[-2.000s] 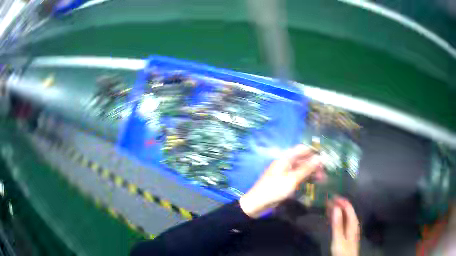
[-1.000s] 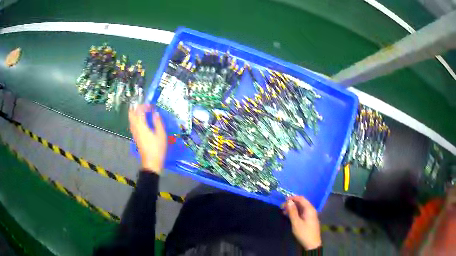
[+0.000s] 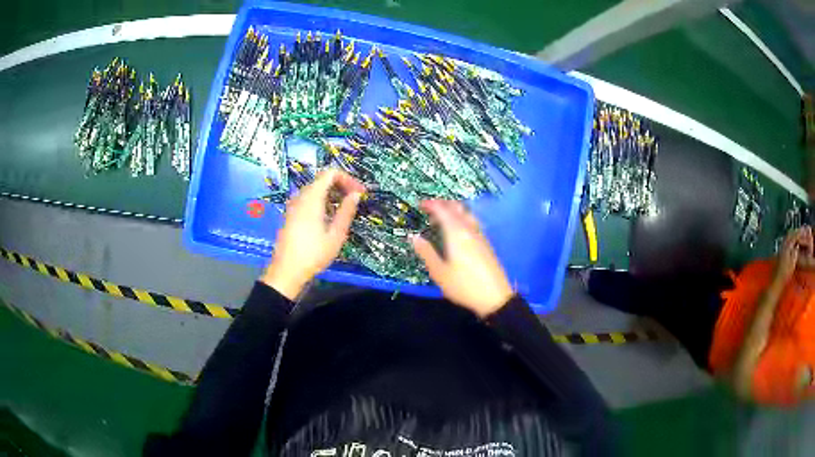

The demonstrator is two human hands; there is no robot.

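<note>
A large blue tray (image 3: 554,178) lies in front of me with many narrow green circuit boards (image 3: 438,170) with dark leads and yellow bands. The boards at its left side lie in tidy bunches; those in the middle lie in a looser heap. My left hand (image 3: 315,228) is over the lower middle of the heap, fingers curled near the boards. My right hand (image 3: 463,254) is over the heap's lower right edge, slightly blurred, fingers bent. I cannot tell whether either hand grips a board.
More boards (image 3: 134,120) lie on the green bench left of the tray, and another row (image 3: 623,165) lies to its right. A yellow tool handle (image 3: 591,236) and a black mat (image 3: 684,201) are at the right. A person in orange (image 3: 768,330) sits far right.
Both hands have moved over the heap: my left hand from the tray's left edge, my right hand from its near edge. The tray appears higher and further left in view.
</note>
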